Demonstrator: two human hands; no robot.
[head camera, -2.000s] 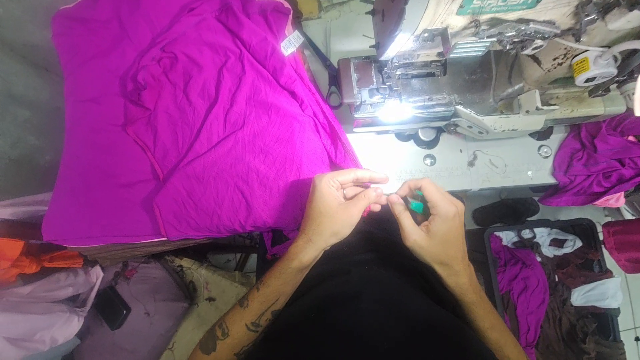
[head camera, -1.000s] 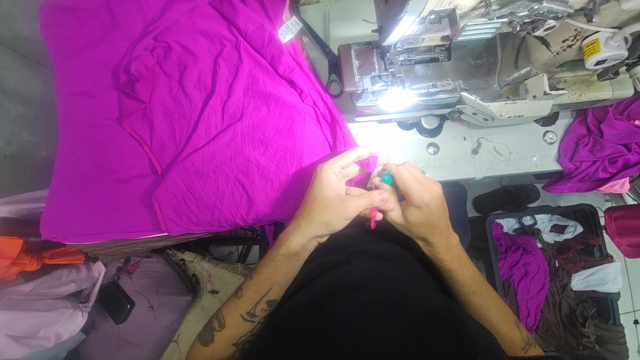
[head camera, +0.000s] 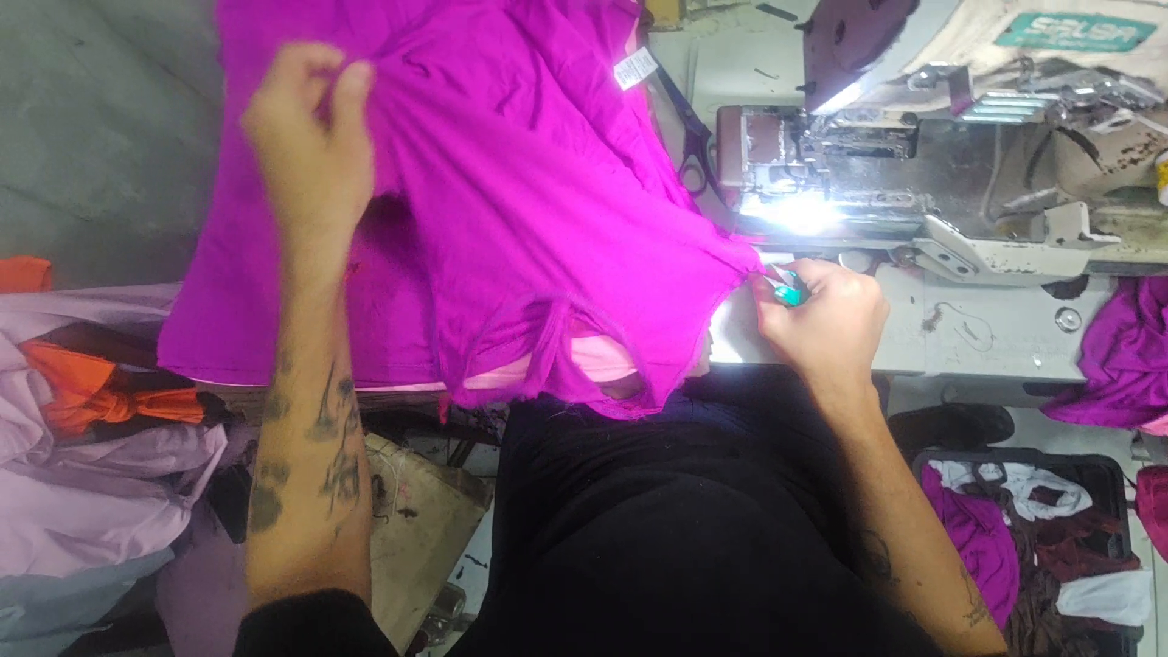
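Note:
A magenta garment (head camera: 529, 210) is spread in front of me, with an armhole-like opening near my lap and a small white label (head camera: 635, 68) at its upper right edge. My left hand (head camera: 315, 128) pinches the fabric at the upper left and pulls folds into it. At the garment's right corner, my right hand (head camera: 821, 315) holds thread snips with green parts (head camera: 789, 290), their tips against the fabric edge. Whether its fingers also grip the cloth cannot be told.
An industrial sewing machine (head camera: 922, 155) with a lit needle area stands at the upper right. Dark-handled scissors (head camera: 695, 146) lie beside the garment. A black crate (head camera: 1022, 456) of cloth pieces is at lower right. Lilac fabric (head camera: 82, 456) and orange fabric (head camera: 100, 388) lie at the left.
My hands were close together near the garment's lower right corner; now they are far apart, the left one up and to the left on the cloth. The garment's lower part has been shifted and shows an opening.

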